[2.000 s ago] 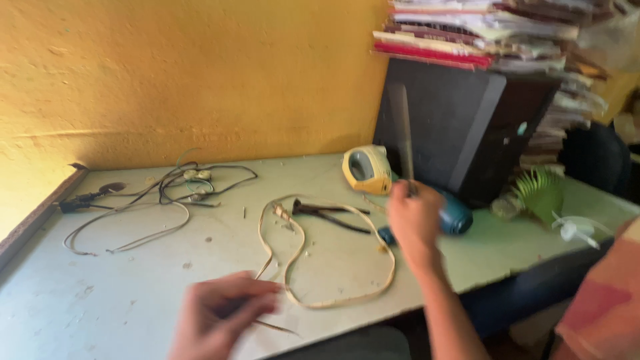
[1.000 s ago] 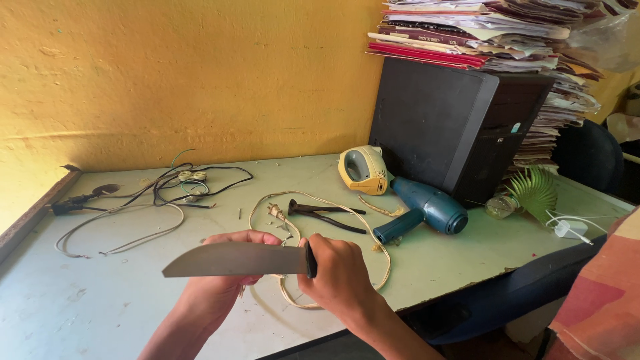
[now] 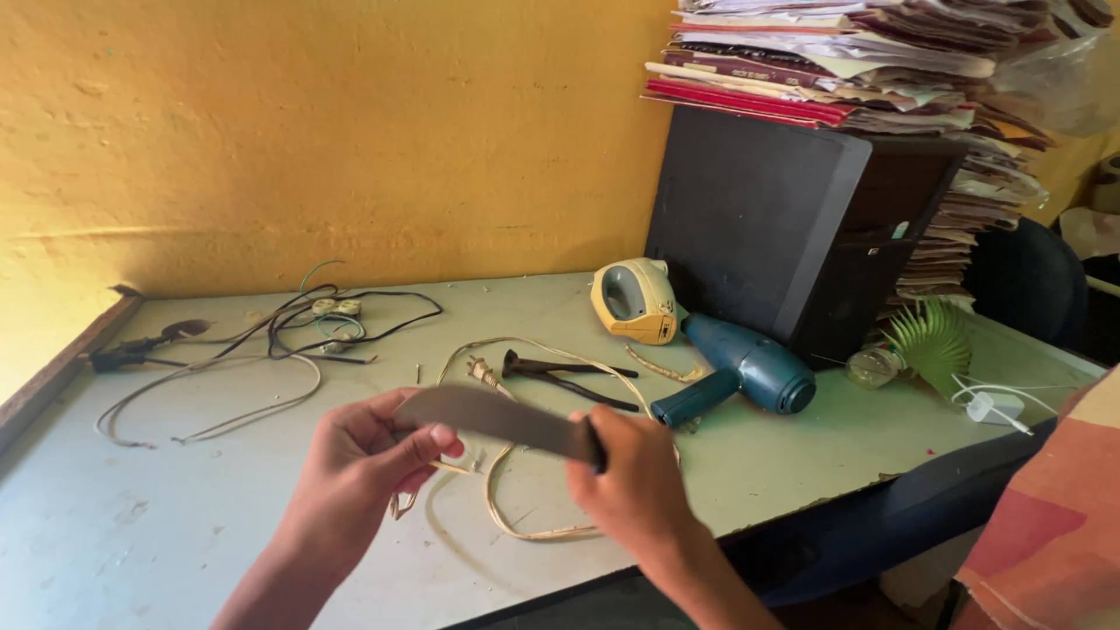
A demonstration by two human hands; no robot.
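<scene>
My right hand (image 3: 632,468) grips the dark handle of a knife (image 3: 499,420), whose broad blade points left and reaches over my left hand (image 3: 372,451). Between thumb and fingers, my left hand pinches an end of a cream electrical cord (image 3: 499,503); a frayed tip shows just right of the fingertips. The cord loops over the table, and its two-pin plug (image 3: 480,369) lies behind the blade. Beside that plug are dark metal pincers (image 3: 569,376) with their handles toward the right.
A blue hair dryer (image 3: 752,363), a yellow clothes-iron housing (image 3: 634,302) and a black computer tower (image 3: 752,219) under stacked papers (image 3: 831,66) stand at right. Tangled dark cords (image 3: 289,328) lie back left. A white charger (image 3: 996,405) and green fan-shaped object (image 3: 932,346) sit far right.
Two seconds ago the knife was upright in my right hand, apart from the left; one second ago it lay across in front of the left hand. Now the blade slants, its tip higher.
</scene>
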